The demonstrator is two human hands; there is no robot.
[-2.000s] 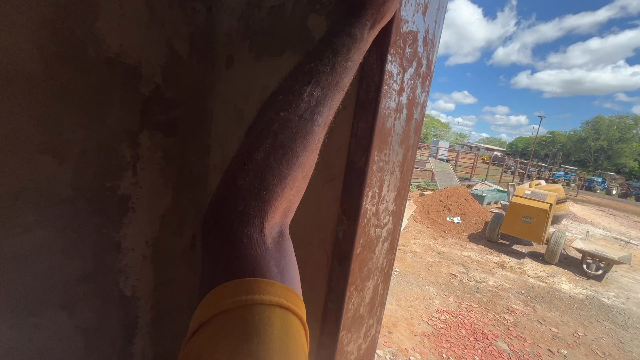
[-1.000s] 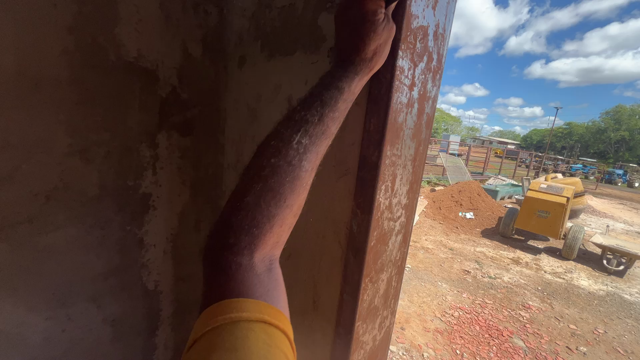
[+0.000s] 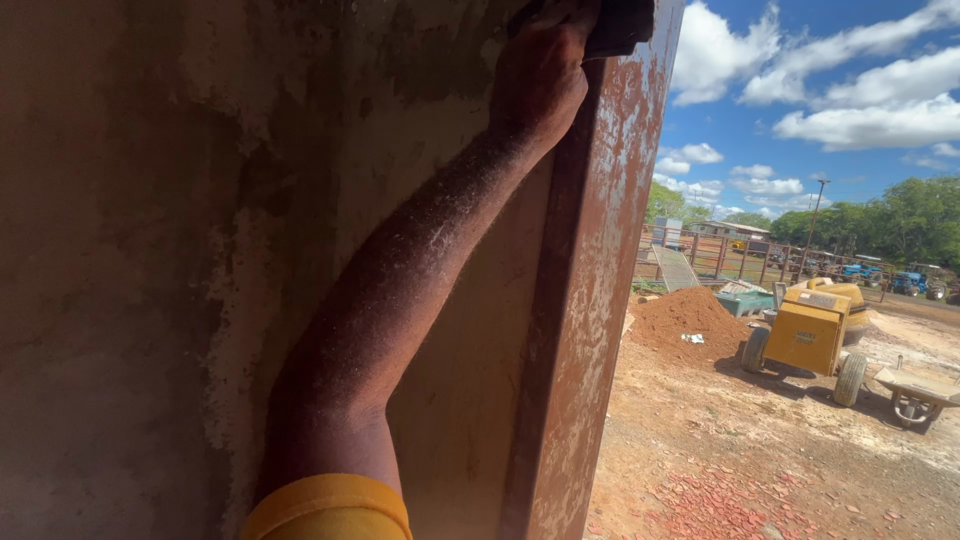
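My left hand (image 3: 541, 75) is raised at the top of the view, its fingers closed on a dark, flat-edged object (image 3: 621, 28). It may be a cloth or a pad; its kind cannot be told. The object lies over the upper part of a brown-painted metal post or door frame (image 3: 607, 262), whose paint is worn through in pale grey patches. Beside the frame, the back of the forearm passes in front of a stained, patchy plaster wall (image 3: 150, 262). Light dust specks the skin below a yellow sleeve. The right hand is out of view.
Outside on the right are a reddish soil heap (image 3: 686, 322), a yellow wheeled concrete mixer (image 3: 810, 330), a wheelbarrow (image 3: 919, 386) and a green container (image 3: 746, 301). Red chips (image 3: 720, 499) lie on the ground near the frame. Farther back stand a metal fence (image 3: 724, 251) and tractors (image 3: 910, 281).
My left hand, mostly cut off by the top edge two seconds ago, now shows lower in the view. The dark object in it has come plainly into sight over the frame.
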